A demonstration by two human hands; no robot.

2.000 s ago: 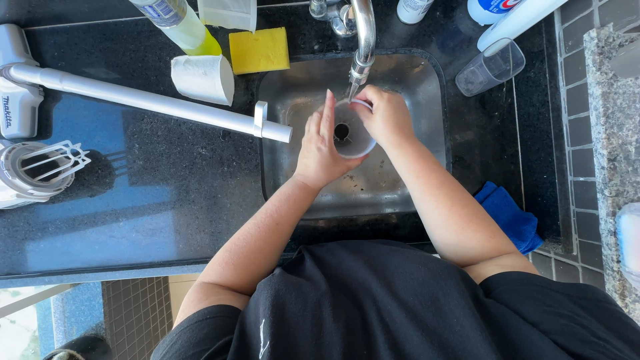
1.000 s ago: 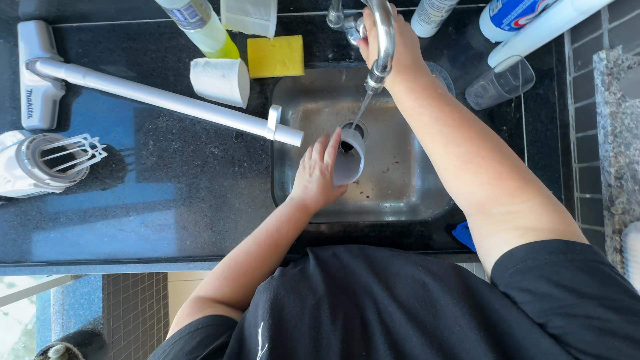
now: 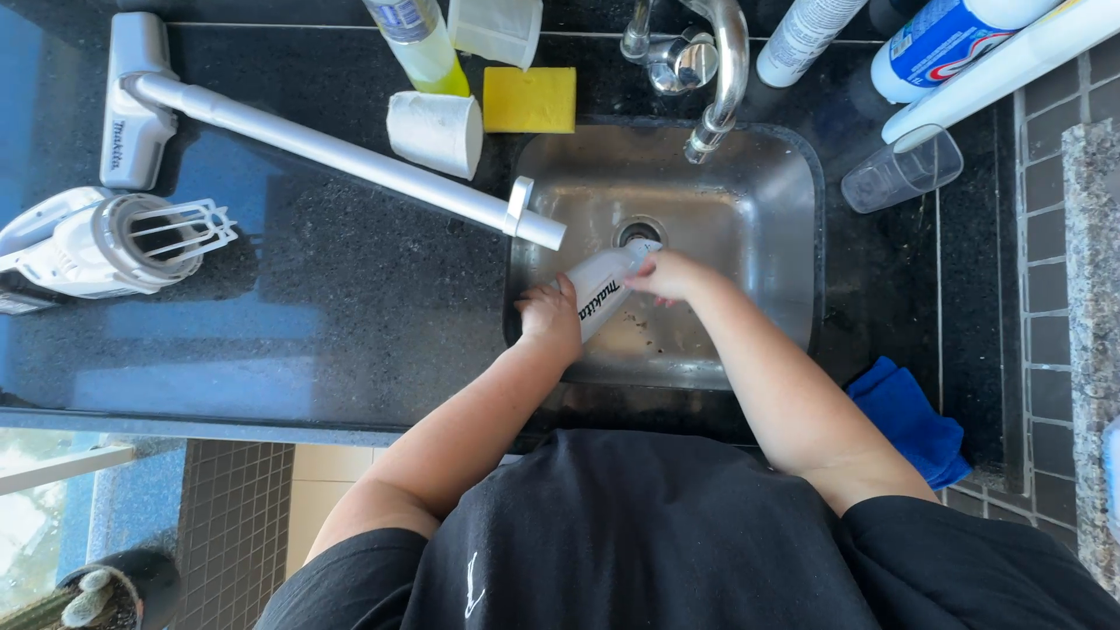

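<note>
Over the steel sink (image 3: 700,350), my left hand (image 3: 551,319) grips the wide end of a white Makita vacuum dust capsule (image 3: 604,293), which lies tilted with its narrow end towards the drain. My right hand (image 3: 669,276) touches the capsule near that narrow end; whether its fingers close on it is hard to tell. The chrome faucet (image 3: 726,79) shows no running water. Left of the sink, a vacuum tube (image 3: 350,149) with a floor head (image 3: 136,105) lies on the black counter, beside the vacuum body (image 3: 105,245) with its white filter cage exposed.
A yellow sponge (image 3: 529,101), a white filter cup (image 3: 436,131) and a soap bottle (image 3: 416,44) stand behind the sink's left side. A clear plastic cup (image 3: 901,171), bottles and a blue cloth (image 3: 910,420) are at the right. A potted cactus (image 3: 92,599) is at lower left.
My right hand has come down from the faucet to the capsule. The water stream seen one second ago has stopped. The capsule has turned from mouth up to lying on its side.
</note>
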